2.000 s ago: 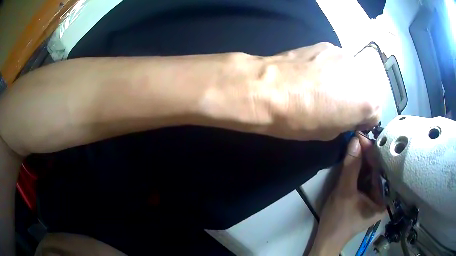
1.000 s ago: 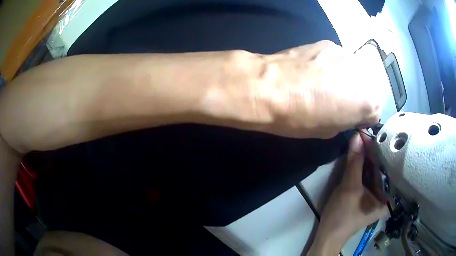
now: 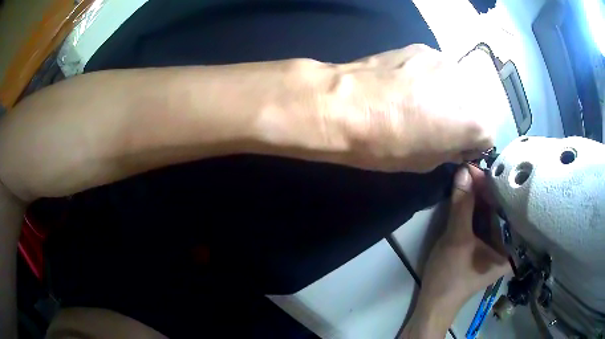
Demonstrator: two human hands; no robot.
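Note:
A large dark fabric panel [image 3: 219,218] covers the table from the far side to the near left. My left hand [image 3: 411,109] reaches across from the left, back up, fingers bent over the panel's right end beside the needle area. Its fingertips are mostly hidden. My right hand [image 3: 468,232] comes up from the bottom right, thumb and finger pinched on the fabric edge just below my left fingertips. The white sewing machine head [image 3: 554,192] stands close right of both hands. The needle and presser foot cannot be made out.
Blue-handled snips [image 3: 484,308] lie on the white bed below the machine head, beside dark metal guide parts [image 3: 527,285]. Orange-brown tape [image 3: 40,56] edges the far left. Part of a red stool [image 3: 32,248] shows at the left. A bare knee or leg shows at bottom left.
The whole view has shifted slightly, so the hands and machine sit a little higher and further left. Both hands stay together at the fabric edge. The blue bit by the fingertips no longer shows.

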